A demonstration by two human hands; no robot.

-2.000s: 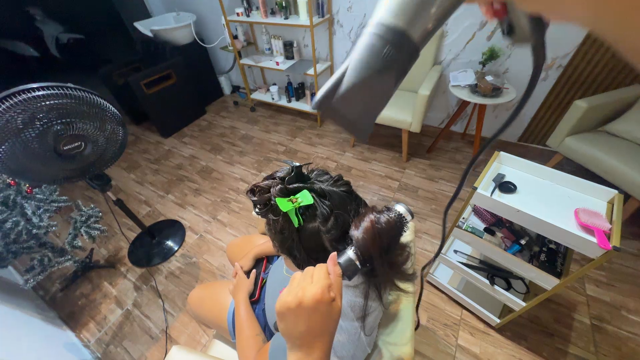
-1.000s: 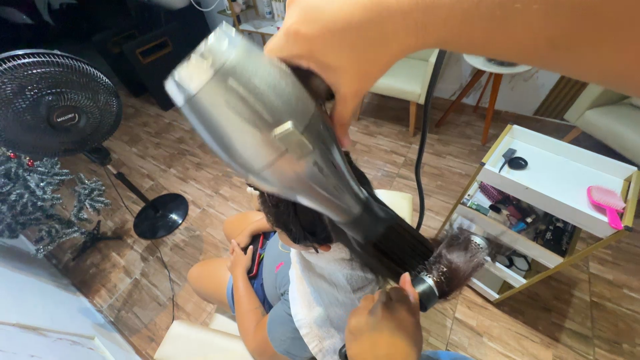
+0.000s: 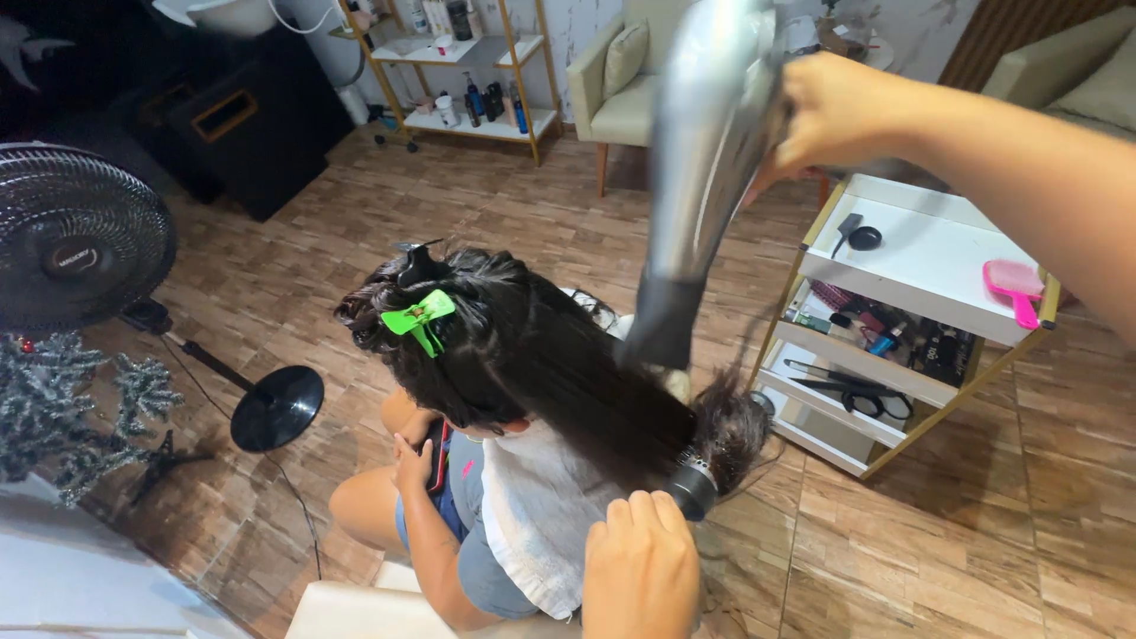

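Note:
My left hand (image 3: 641, 564) grips the handle of a round hair brush (image 3: 694, 486), around which the ends of a seated person's long dark hair (image 3: 586, 382) are wound. Raised at the upper right, my right hand (image 3: 803, 120) holds a silver hair dryer (image 3: 714, 133); its black nozzle (image 3: 664, 319) points down at the stretched hair, close above it. A lime-green hair clip (image 3: 421, 321) and a black clip (image 3: 420, 264) hold up the hair on top. A white towel (image 3: 541, 524) covers the person's shoulders, and a phone (image 3: 438, 454) is in their hands.
At right stands a trolley (image 3: 923, 297) with a pink brush (image 3: 1013, 288) on top and scissors (image 3: 874, 404) in a lower tier. A black pedestal fan (image 3: 80, 248) is on the left, above a tinsel tree (image 3: 62, 417). Behind are shelves (image 3: 479, 124) with bottles and an armchair (image 3: 630, 98).
The dryer has swung from across the hair, pointing down-right, to a steeper position above it. My right hand has moved to the right. My left hand still holds the brush in the hair ends.

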